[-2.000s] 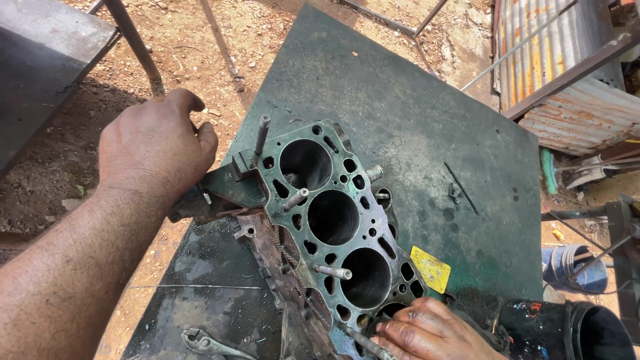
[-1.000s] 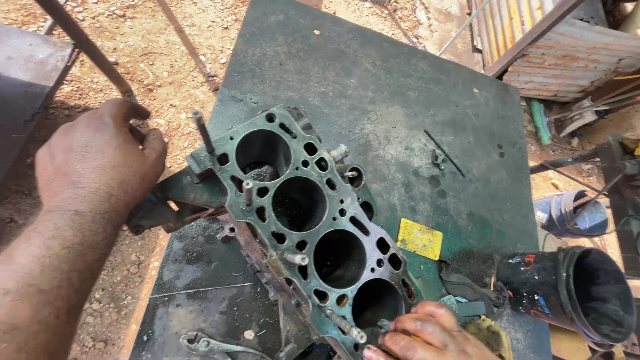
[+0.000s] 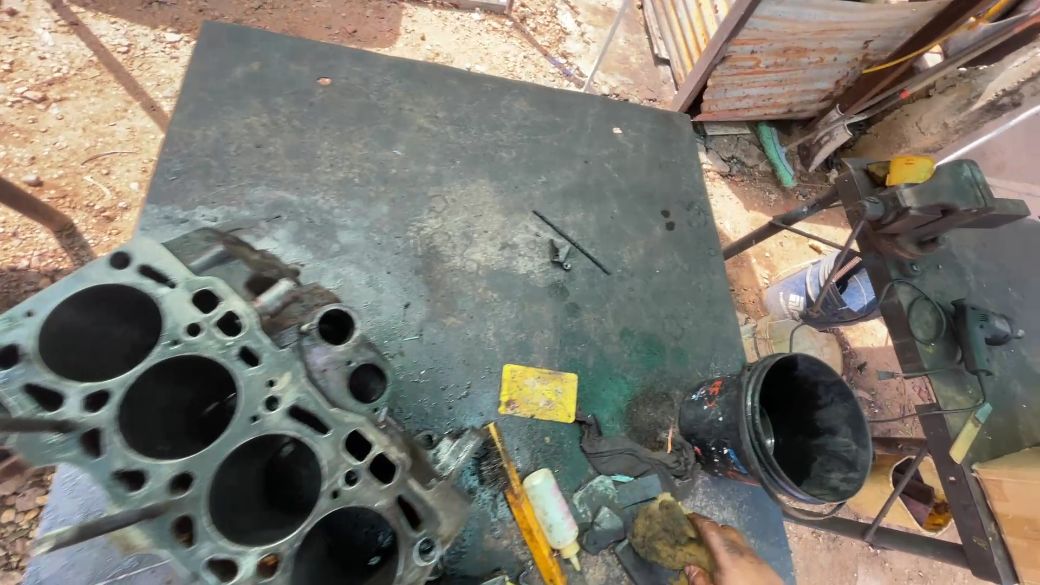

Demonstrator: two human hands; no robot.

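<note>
An engine block [image 3: 187,406] with round cylinder bores and upright studs lies on the dark metal tabletop [image 3: 455,162] at the left. My right hand [image 3: 727,556] is at the bottom edge, its fingers on a dirty yellowish sponge or wad [image 3: 670,532]. Beside it are dark abrasive-looking pieces [image 3: 605,528], a white squeeze bottle [image 3: 552,508] with a yellowish nozzle, and a brush with a yellow handle [image 3: 524,512]. A dark rag [image 3: 630,451] lies just above them. My left hand is out of the frame.
A black bucket [image 3: 812,431] stands at the table's right edge. A yellow plate [image 3: 538,393], a thin rod [image 3: 570,241] and a small metal part [image 3: 560,254] lie on the tabletop. A second bench at the right holds a bench vise [image 3: 934,203] and a power drill [image 3: 983,329].
The view has swung right. My right hand has moved off the engine block to the sponge or wad. My left hand, raised beside the block earlier, has left the frame.
</note>
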